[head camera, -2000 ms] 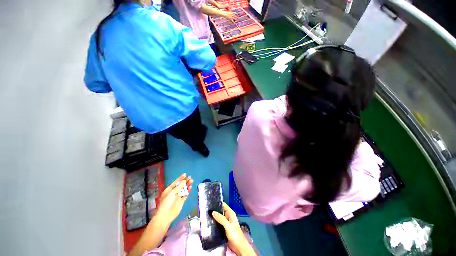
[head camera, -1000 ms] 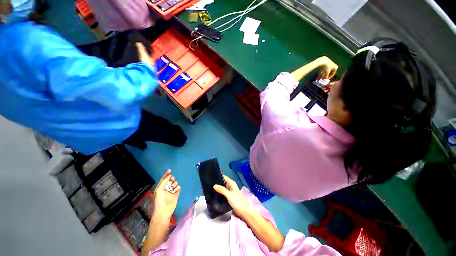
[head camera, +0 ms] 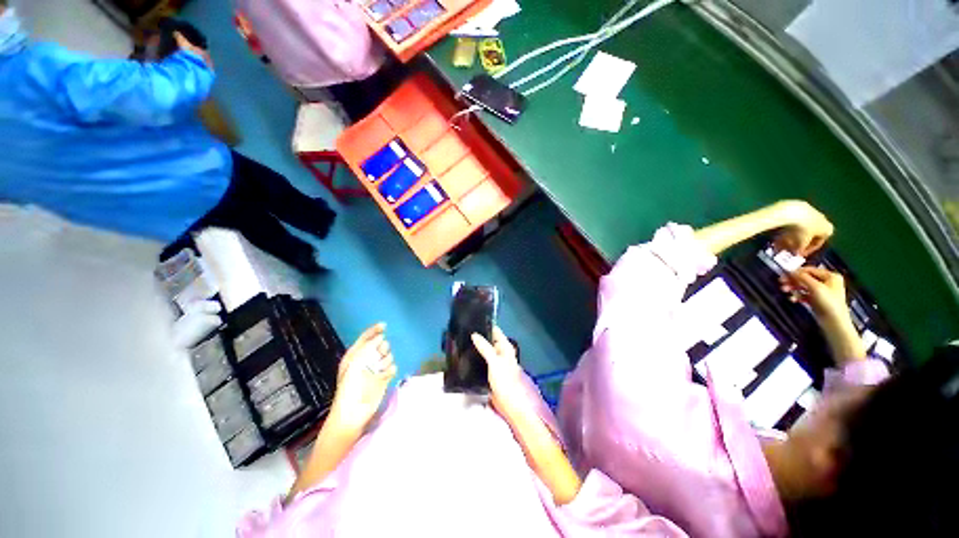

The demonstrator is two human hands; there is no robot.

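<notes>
A dark phone [head camera: 471, 336] is upright in front of me, with a shiny dark face and silver bits at its top end. My right hand [head camera: 501, 368] is shut on its lower right side, thumb across the face. My left hand [head camera: 366, 370] is to the left of the phone, apart from it, with its fingers curled. A small pale spot shows at its fingers; I cannot tell if it is a held piece.
Red tray [head camera: 463, 226] with three blue-screened phones stands ahead. Black trays [head camera: 305, 368] are stacked at left. A person in pink [head camera: 657, 389] works at the green bench [head camera: 673, 168] on the right. A person in blue [head camera: 105, 147] stands at left. Another phone [head camera: 492, 97] lies on the bench.
My view has shifted. The phone stays in my right hand, now more upright and higher in the picture. My left fingers look more curled. The person in blue has moved away from the red tray.
</notes>
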